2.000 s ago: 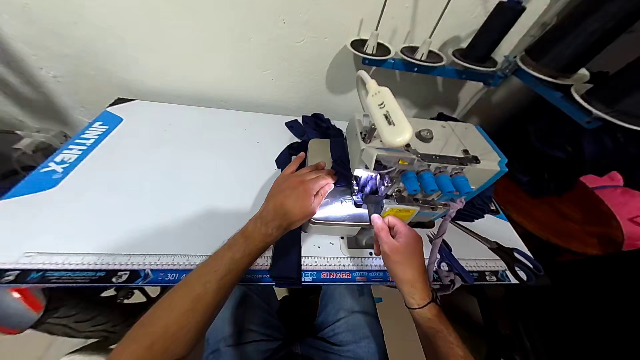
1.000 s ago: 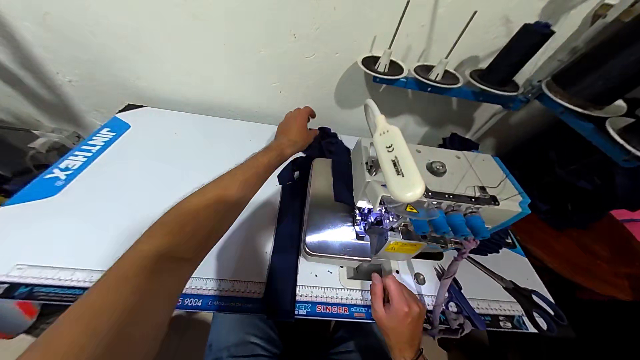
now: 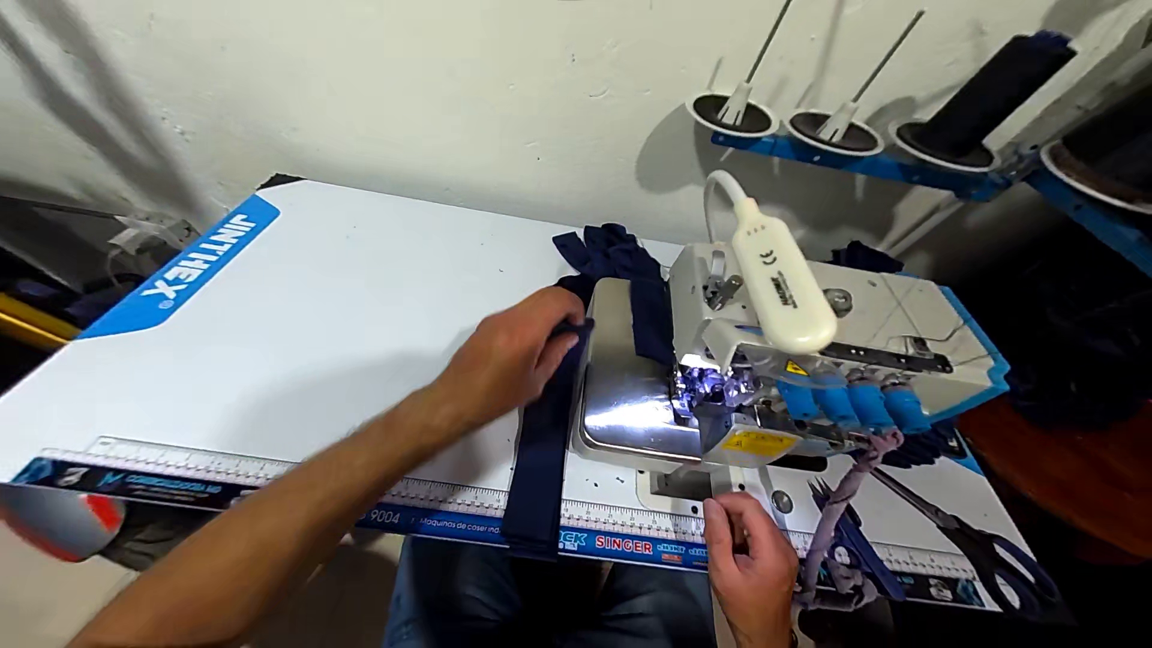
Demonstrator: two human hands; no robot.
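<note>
My left hand (image 3: pixel 517 355) pinches the edge of a long navy fabric strip (image 3: pixel 540 459), which lies left of the metal plate and hangs over the table's front edge. A bunched pile of navy fabric (image 3: pixel 612 252) sits behind the plate, and one strip from it runs down to the presser foot area of an overlock sewing machine (image 3: pixel 864 315). My right hand (image 3: pixel 751 558) rests at the table's front edge below the machine, its fingers curled with nothing visible in them. The machine's lamp shines on the needle area.
Large scissors (image 3: pixel 967 535) lie at the right front, beside a twisted cloth strip (image 3: pixel 837 513) and tweezers. A ruler tape (image 3: pixel 432 495) runs along the table's front edge. A thread stand (image 3: pixel 846 153) with cones is above the machine, and a small white lamp (image 3: pixel 783 279) stands over it.
My left hand has come from the fabric pile at the back toward the front and now holds the navy strip. Two seconds ago my right hand was up near the needle area; it is now lower.
</note>
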